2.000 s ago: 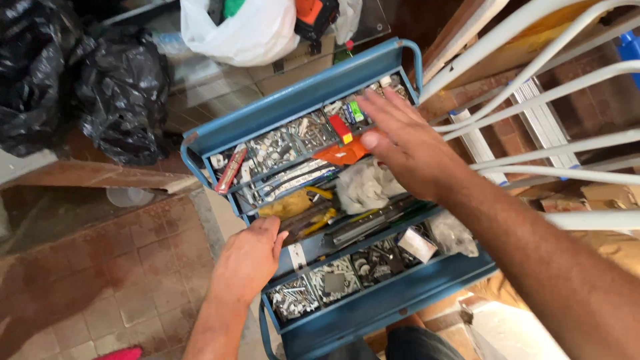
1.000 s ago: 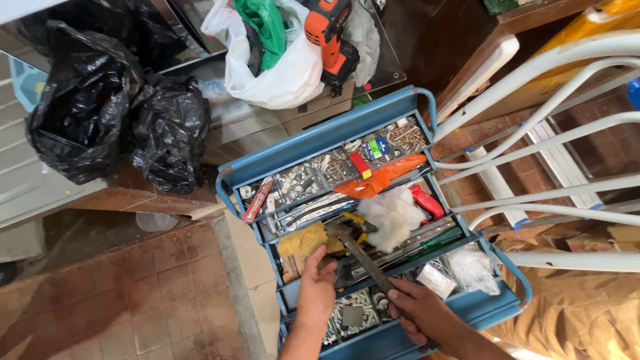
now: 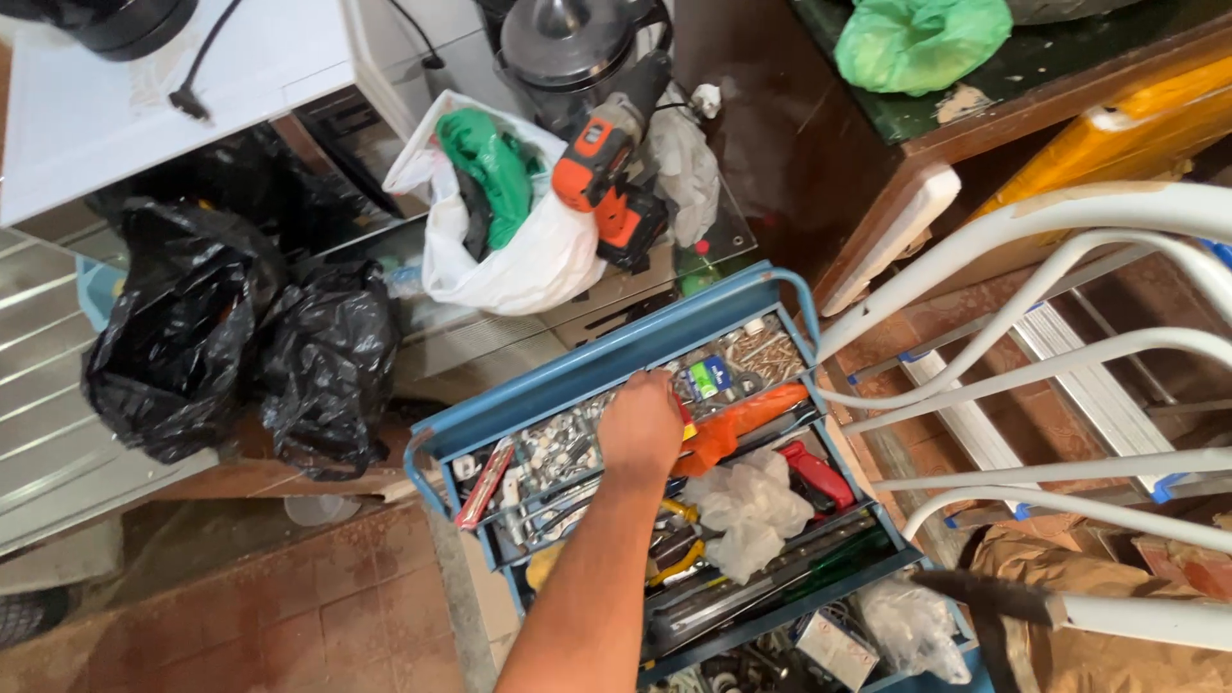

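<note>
A blue metal cantilever toolbox stands with its trays spread. My left hand reaches into its upper tray, among screws and small fittings; its fingertips are hidden. Right beside it are an orange plastic piece and a green and blue packet. Below lie yellow-handled pliers, a crumpled translucent bag and a red-handled tool. A red and white packet rests at the tray's left end. My right hand is out of view. A dark, blurred metal tool shows at the lower right.
White metal tubing curves close by the toolbox's right side, with an aluminium ladder behind. Beyond the box are an orange and black cordless drill, a white plastic bag and black bags. Brown paper lies lower right.
My left hand has moved to the upper tray from lower in the toolbox. My right hand, which held a long dark tool over the box, has left the view. The view has shifted.
</note>
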